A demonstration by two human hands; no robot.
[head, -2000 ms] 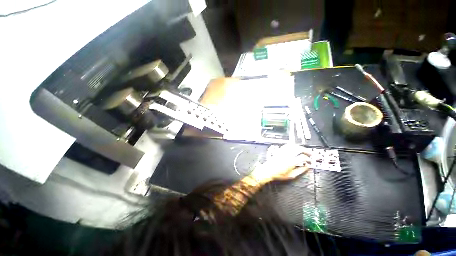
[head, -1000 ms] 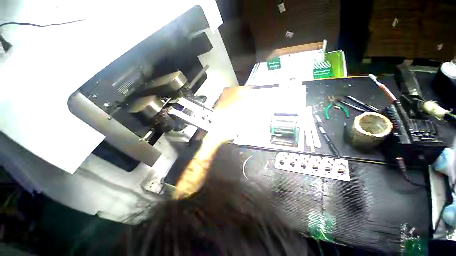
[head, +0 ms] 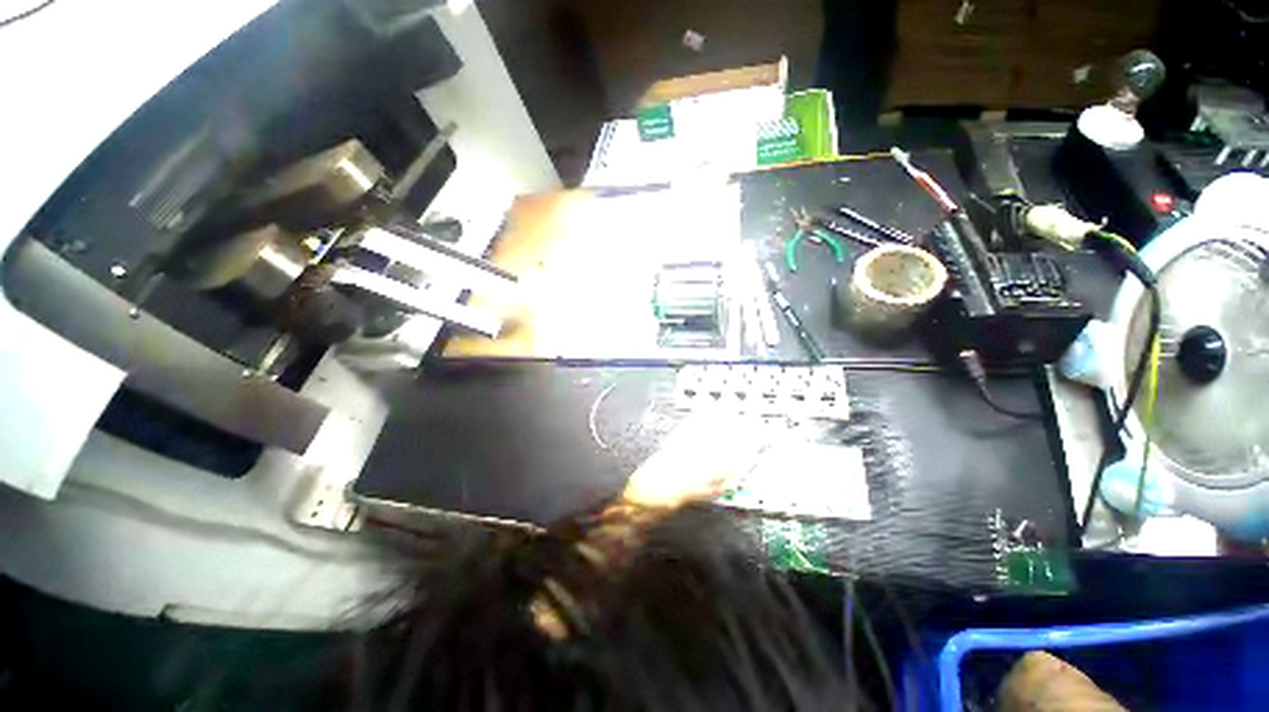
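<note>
My left hand (head: 689, 466) is over the black mat, bleached by glare, with its fingers on the left end of a white panel (head: 821, 481). The panel's visible face looks mostly plain. Hair hides part of my left wrist. A second white panel (head: 761, 391), with a row of dark parts, lies just behind it on the mat. My right hand (head: 1058, 684) shows only in part at the bottom edge, inside the rim of the blue bin; its fingers cannot be made out.
Machine rails (head: 418, 281) stick out at the left. Behind the mat are a green-framed box (head: 690, 302), a tape roll (head: 895, 288), green-handled cutters (head: 814, 248) and a black station (head: 1009, 299). A fan (head: 1200, 355) stands right, above the blue bin (head: 960, 654).
My left hand went to the panel on the rails and is now back over the mat with a white panel; the rails no longer carry the dotted panel. The view turned right, showing the bin.
</note>
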